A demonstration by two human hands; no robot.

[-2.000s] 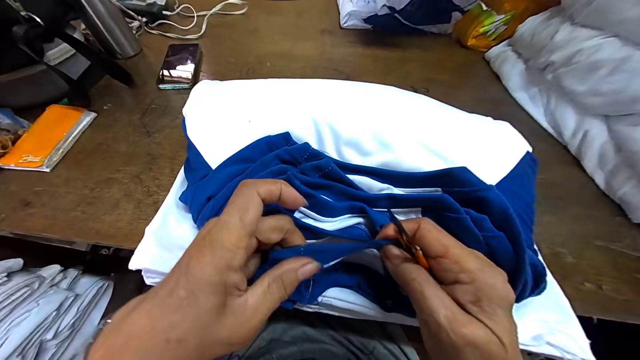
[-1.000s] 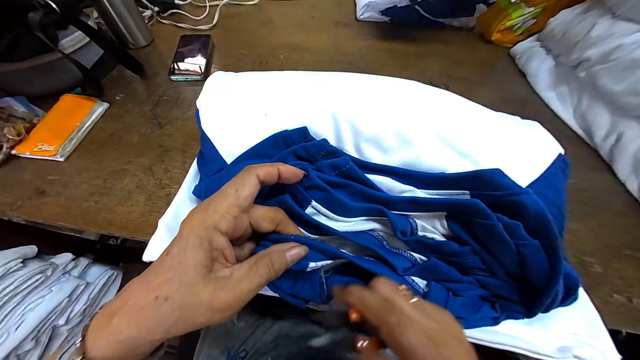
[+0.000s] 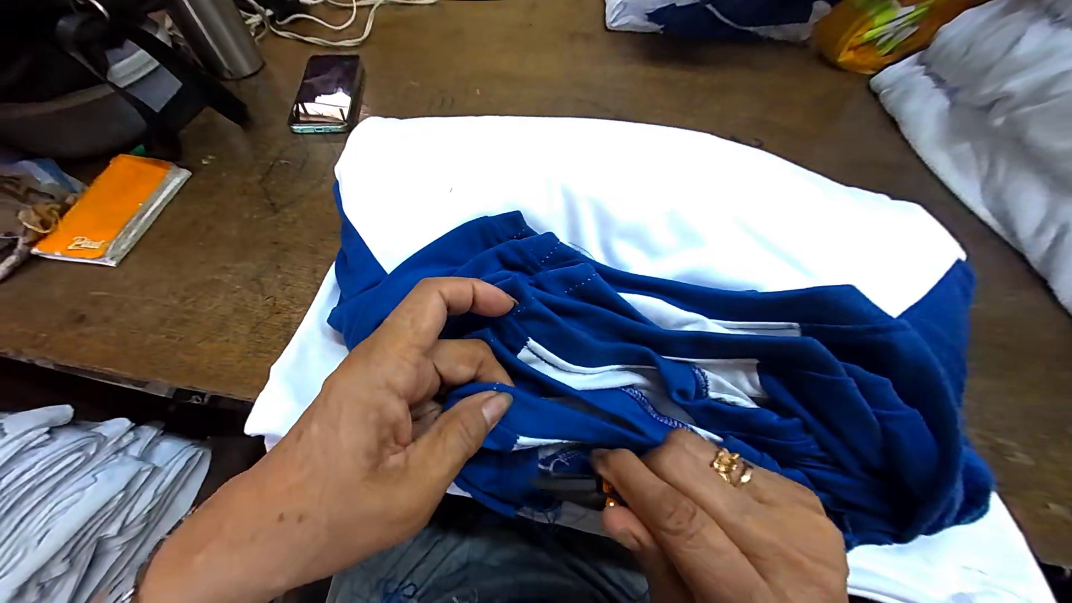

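Note:
Folded blue and white garments (image 3: 653, 193) lie in a pile at the table's front edge. My left hand (image 3: 394, 410) pinches a blue fabric edge between thumb and fingers, its index finger raised above the folds. My right hand (image 3: 712, 519), with a gold-coloured ring, holds a small cutting tool with orange parts (image 3: 607, 492), probably thread snips. Its dark blade (image 3: 569, 484) points left, low against the blue cloth near a white strip and loose threads. The fingers hide most of the tool.
A smartphone (image 3: 327, 94), a steel bottle (image 3: 215, 38), an orange notebook (image 3: 113, 209) and a dark bag (image 3: 75, 100) are on the left. White cables lie behind. Stacked pale cloth (image 3: 100, 502) is lower left, white cloth (image 3: 1005, 126) at right, an orange packet (image 3: 871, 33) behind.
My right hand has moved down from the blue fold beside my left fingers to the lower edge of the garments, tool still in hand. My left hand keeps its pinch.

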